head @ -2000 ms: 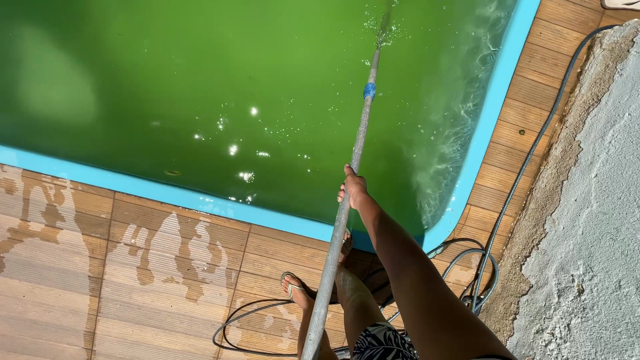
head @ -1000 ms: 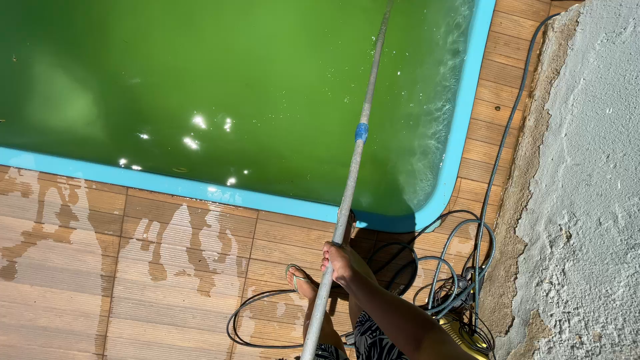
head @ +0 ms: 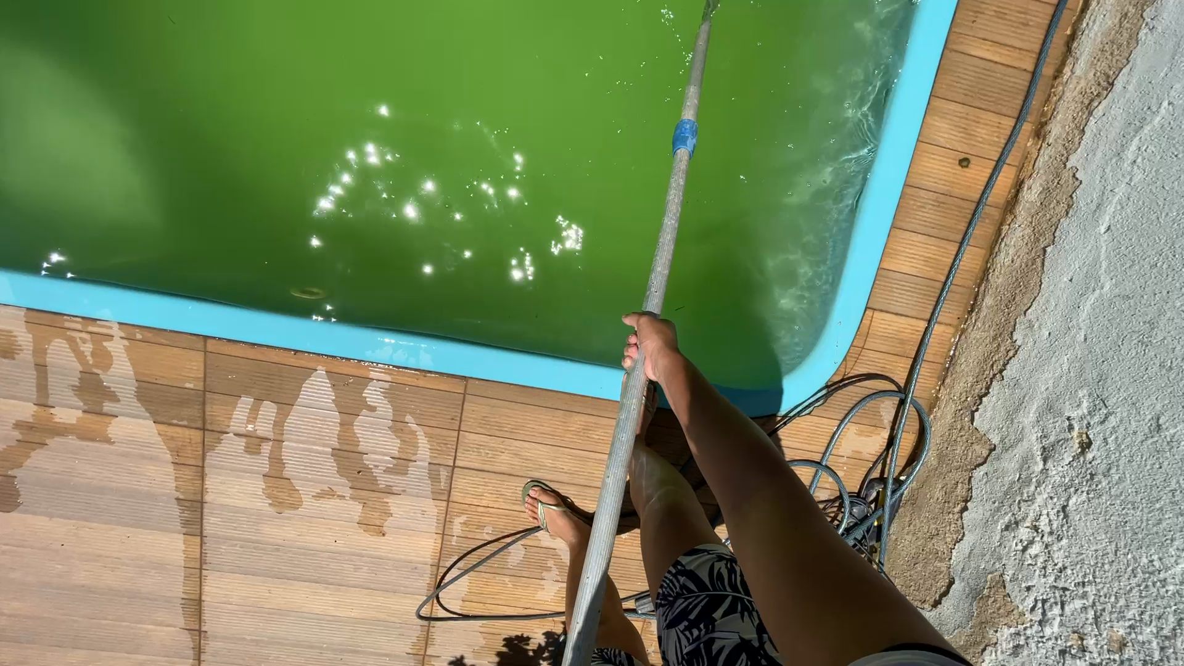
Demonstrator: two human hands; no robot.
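A long grey telescopic pole [head: 662, 250] with a blue collar [head: 684, 137] runs from the bottom edge of the view up over the pool, its far end reaching the green water [head: 462, 166] at the top. My right hand [head: 650, 344] is closed around the pole above the pool's light blue rim [head: 555, 374], with the arm stretched out from the lower right. My left hand is out of view. What is fixed to the pole's far end cannot be seen.
Coiled hoses and cables [head: 911, 435] lie on the wooden deck [head: 314, 555] near the pool corner. A cable loop [head: 490, 615] lies beside my sandalled foot [head: 552, 509]. A rough grey wall [head: 1101, 388] stands at the right.
Since the frame of one second ago, my right hand and the pole have moved outward from near my legs to over the pool rim. The hand was also farther out two seconds ago.
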